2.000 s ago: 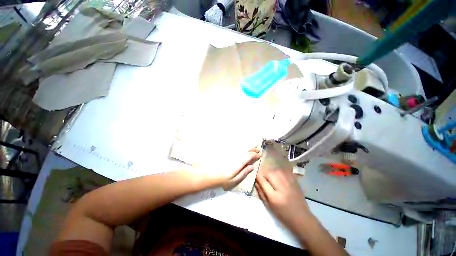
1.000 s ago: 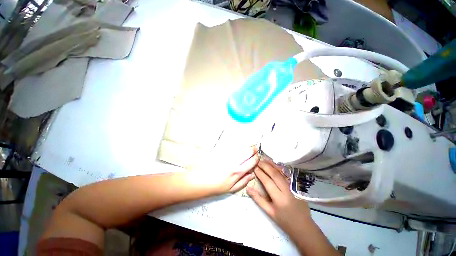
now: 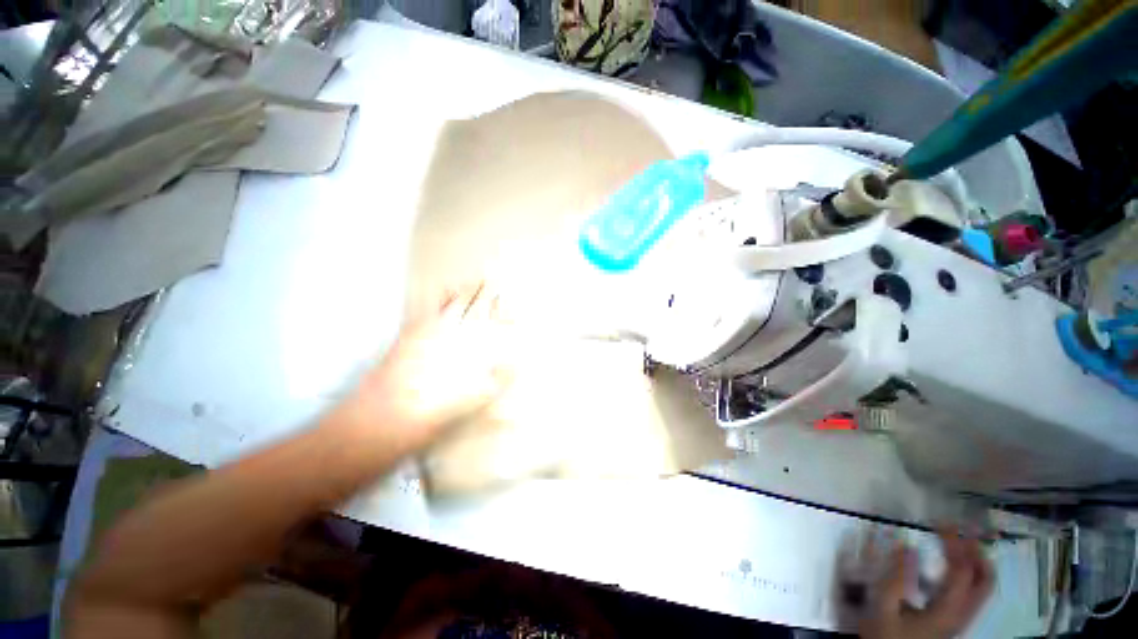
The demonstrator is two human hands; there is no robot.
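A large beige garment panel (image 3: 549, 150) lies on the white table, its middle washed out by glare. Its right part reaches under the head of the sewing machine (image 3: 711, 300); the needle area is hard to make out. My left hand (image 3: 443, 362) lies on the panel left of the machine head, fingers spread, partly washed out. My right hand (image 3: 917, 587) is away from the cloth, blurred, near the table's front edge at the lower right. A dark blur shows at its fingers; I cannot tell whether it holds anything.
Grey-beige cut pieces (image 3: 150, 237) lie on plastic at the far left. A turquoise bottle-shaped piece (image 3: 643, 215) is beside the machine head. Red-handled snips (image 3: 836, 422) show partly on the machine bed. A pale tub (image 3: 998, 162) stands behind. A teal arm (image 3: 1017, 87) hangs above.
My right hand has left the cloth at the needle and moved to the lower right. My left hand has moved left onto the panel. The panel has turned and spread towards the front edge.
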